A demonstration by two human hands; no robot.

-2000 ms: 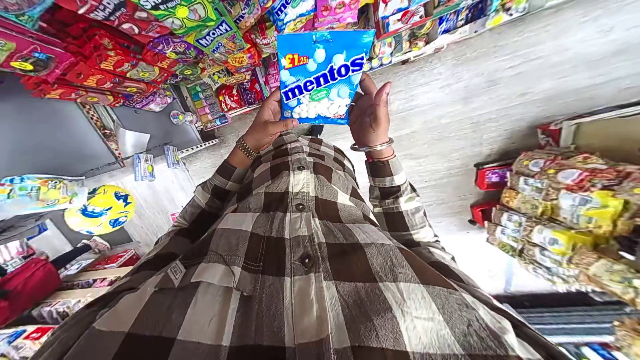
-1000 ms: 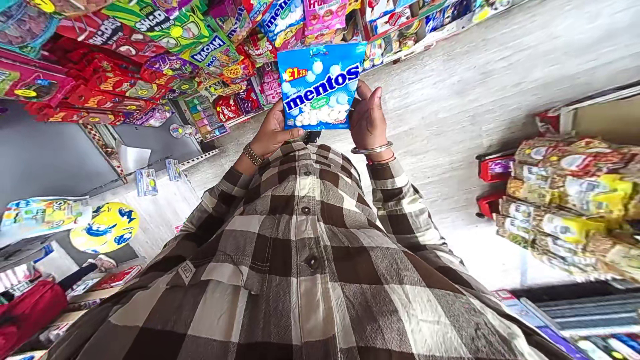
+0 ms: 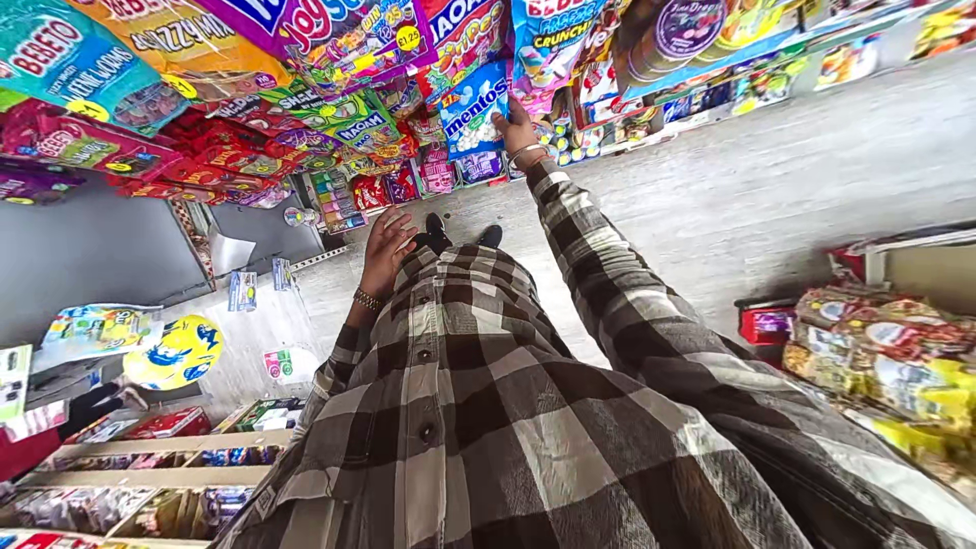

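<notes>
My right hand point(image 3: 517, 131) grips the right edge of a blue Mentos bag point(image 3: 474, 113), with the thumb over its front. The bag is upright at the sweet display, among hanging bags; whether it hangs on a hook cannot be told. A Bebeto freeze crunchy bag point(image 3: 550, 47) is just above and right of it, and a striped-sweets Maoam bag point(image 3: 462, 42) is above it. My left hand point(image 3: 387, 248) is empty in front of my waist, its fingers apart and slightly curled.
Hanging sweet bags point(image 3: 221, 145) fill the upper left. Packed snack bags point(image 3: 884, 343) stand on a rack at the right. Shelves of packets point(image 3: 145, 476) are at the lower left, near a round yellow sign point(image 3: 174, 352). Grey floor point(image 3: 724, 175) runs between the racks.
My left hand has let go of the Mentos bag and is lower. My right hand has moved the bag forward to the display. The view has shifted towards the hanging sweets.
</notes>
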